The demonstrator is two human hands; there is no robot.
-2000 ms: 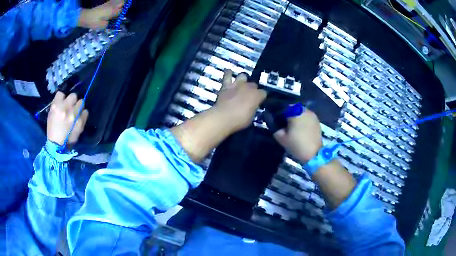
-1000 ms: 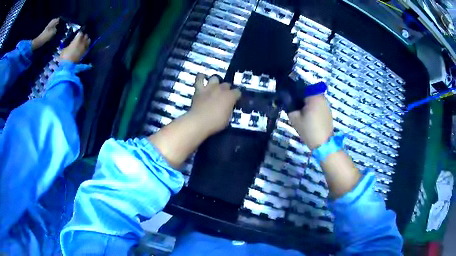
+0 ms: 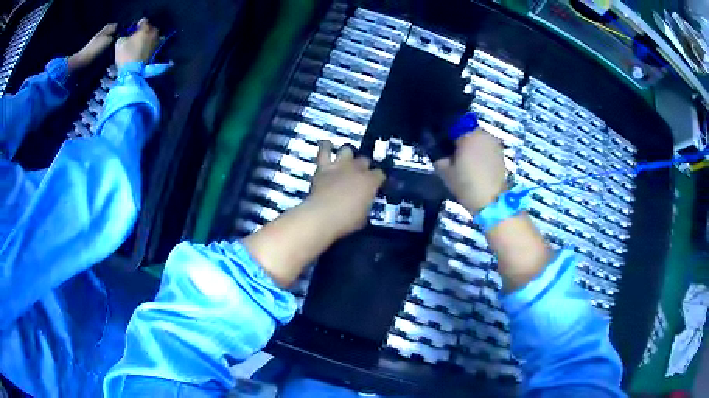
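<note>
A silver-white strip (image 3: 404, 151) with black blocks lies between my hands in the middle of the black tray (image 3: 357, 272). My left hand (image 3: 346, 186) holds its left end, with black coverings on the fingers. My right hand (image 3: 474, 171) is closed on a pen-like tool (image 3: 465, 124) with a blue rear and a dark body; its tip is at the strip's right part and is too dark to make out. A second strip (image 3: 402, 214) lies just below, its left end partly behind my left hand. A light blue band is on my right wrist.
Rows of silver strips (image 3: 575, 179) fill the tray's right side, with more rows (image 3: 342, 101) at its left. At the far left another person's hands (image 3: 136, 47) work at a second dark tray. A blue cord (image 3: 668, 163) crosses the right rim. Crumpled white material (image 3: 688, 334) lies far right.
Since one second ago, the tool has moved left onto the strip's right part. Earlier my hands were closer together and the second strip was mostly hidden. The camera view has shifted slightly.
</note>
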